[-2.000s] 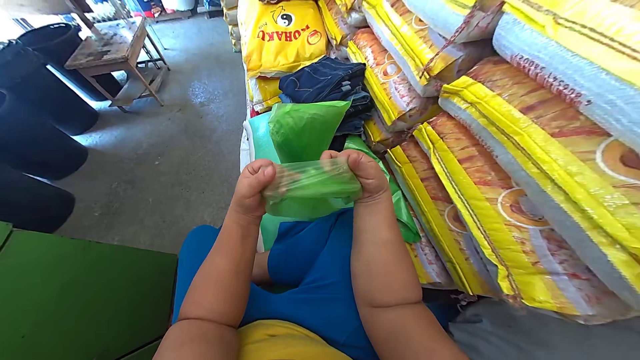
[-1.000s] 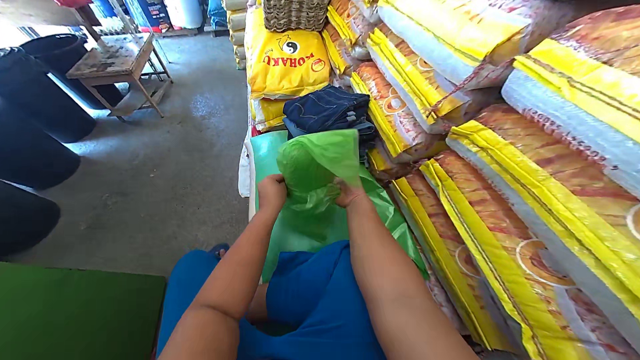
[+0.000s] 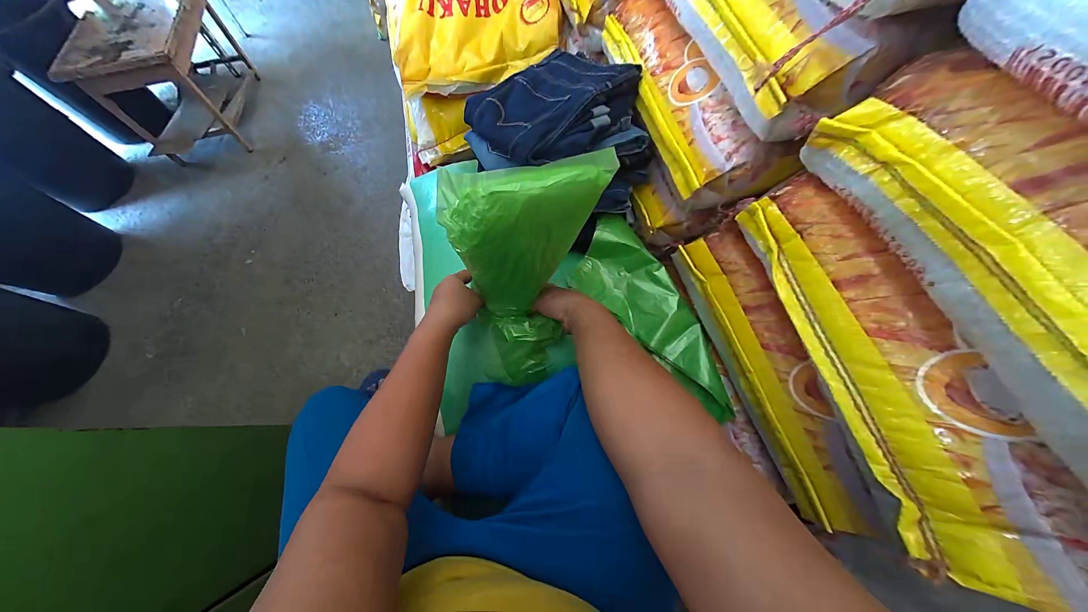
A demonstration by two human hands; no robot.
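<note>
A thin green plastic bag (image 3: 527, 221) fans out at the top and is gathered narrow between my hands, its lower part hanging toward my lap. My left hand (image 3: 455, 302) grips the left side of the gathered part; my right hand (image 3: 557, 308) grips the right side, with its fingertips partly hidden. More green plastic bags (image 3: 637, 289) lie flat just right of my right hand. Under the held bag is a pale green sheet or board (image 3: 432, 229). Folded blue jeans (image 3: 535, 106) lie beyond the bag.
Full yellow-edged sacks (image 3: 850, 340) are stacked along the right. A yellow sack (image 3: 476, 42) lies past the jeans. Large dark tubs (image 3: 51, 238) and a worn wooden table (image 3: 127, 42) stand at the left. A green surface (image 3: 127, 510) is at lower left, beside the concrete floor (image 3: 280, 280).
Two seconds ago my hands held a strip of plastic stretched between them. Now they are lower around a green bag, which has been gathered narrow since one second ago.
</note>
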